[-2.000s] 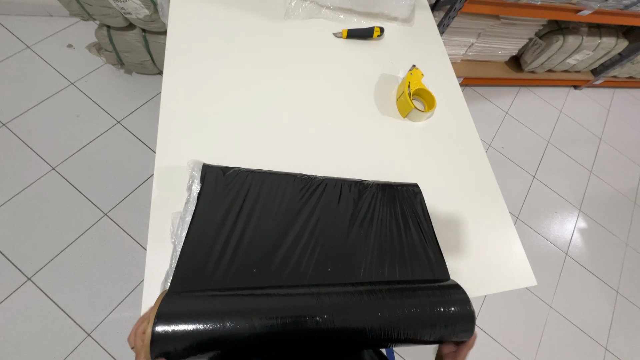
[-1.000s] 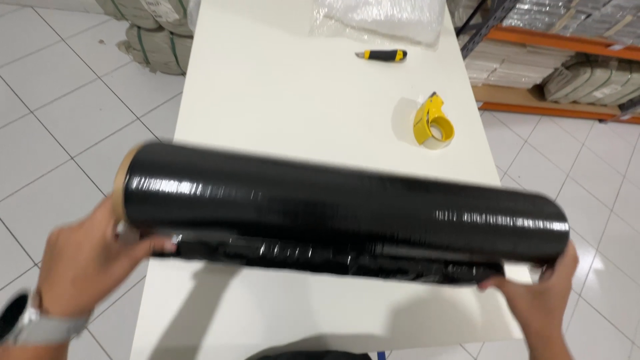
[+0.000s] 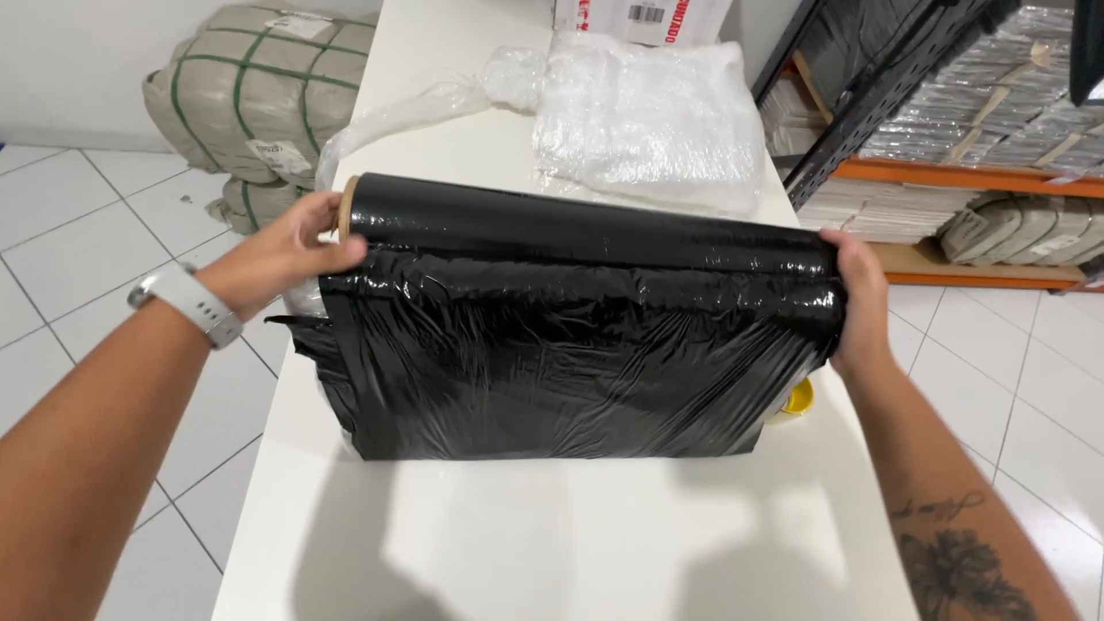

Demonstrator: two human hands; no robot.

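A roll of black stretch film (image 3: 586, 226) lies across the middle of the view, held at both ends. My left hand (image 3: 297, 254) grips its left end by the cardboard core, thumb over the film. At the right end, my right hand (image 3: 858, 293) wraps its fingers around the edge. Black film (image 3: 552, 388) hangs from the roll toward the near side, wrinkled, covering a flat package whose clear plastic edge shows at left. Partly behind the film's right side is a yellow tape dispenser (image 3: 800, 397). The utility knife seen earlier is hidden.
On the white table (image 3: 552, 535), a clear plastic-wrapped bundle (image 3: 647, 121) and a white box with red print (image 3: 642, 19) stand at the far end. Strapped bales (image 3: 259, 95) sit on the floor at left. A shelf with orange beams (image 3: 975, 177) holds wrapped stacks at right.
Both hands have moved the roll away toward the table's far side, and film now stretches over the near side. The roll now blocks the utility knife. The view has shifted toward the far end.
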